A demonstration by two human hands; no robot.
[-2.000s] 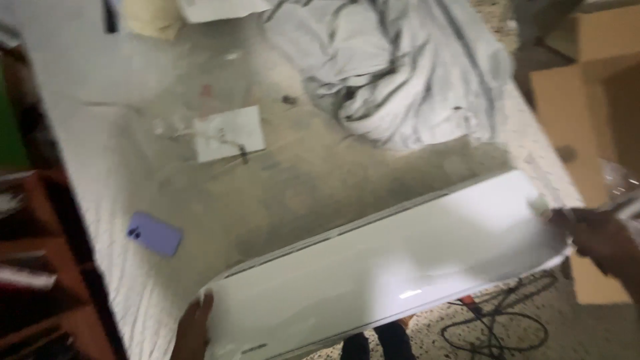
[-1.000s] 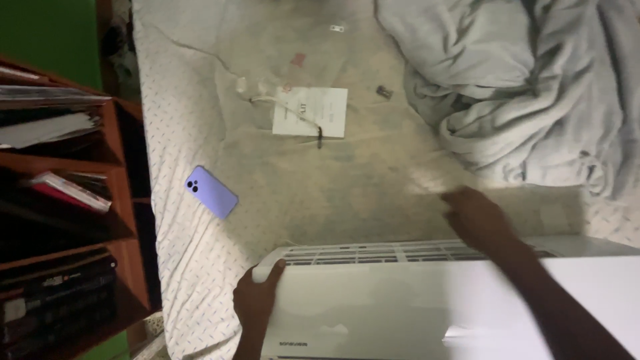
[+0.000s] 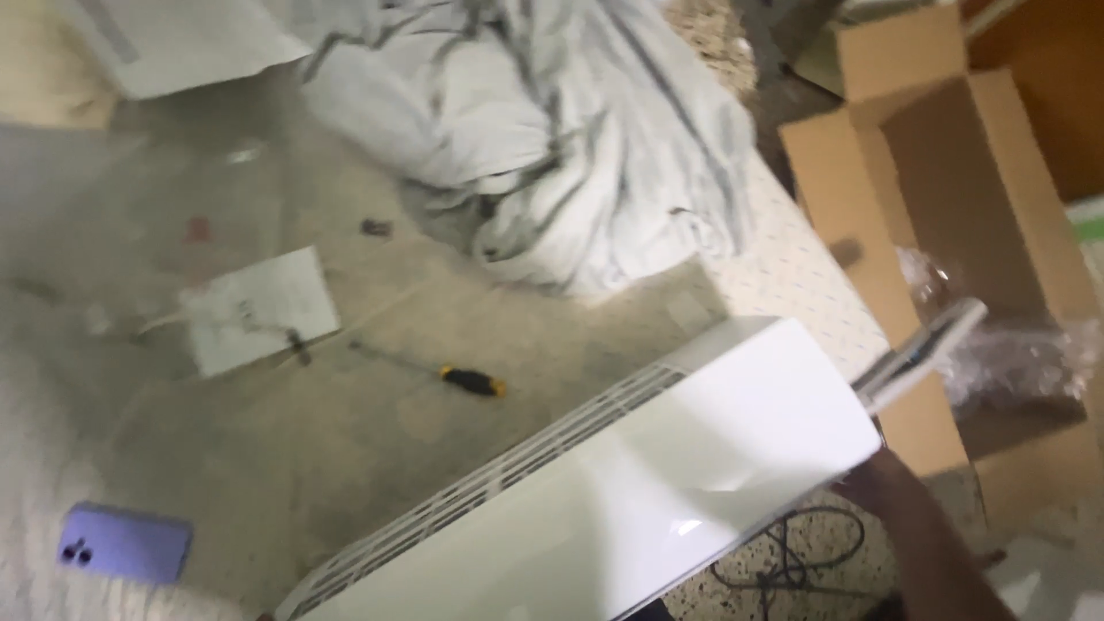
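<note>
A white split air conditioner indoor unit (image 3: pixel 586 483), with a slatted grille along its top, lies slanted across the lower part of the view. My right hand (image 3: pixel 871 483) grips its lower right corner, the fingers partly hidden behind the casing. Of my left hand (image 3: pixel 266 617) only a fingertip shows at the unit's lower left end; its hold cannot be seen. A silvery, blurred strip or pipe (image 3: pixel 923 358) sticks out past the right end. Beyond the grille, a screwdriver with a black and yellow handle (image 3: pixel 473 381) rests on the covered surface.
A purple phone (image 3: pixel 125 543) lies at the lower left, and a white paper sheet (image 3: pixel 259 302) farther up. Crumpled grey cloth (image 3: pixel 535 147) covers the upper middle. An open cardboard box (image 3: pixel 828 181) with clear plastic wrap (image 3: pixel 1018 371) stands right. A coiled black cable (image 3: pixel 789 552) is on the floor.
My right hand has gone from above the grille to the unit's right end. The unit is now slanted, with its grille showing. The screwdriver has come into sight. The view has turned.
</note>
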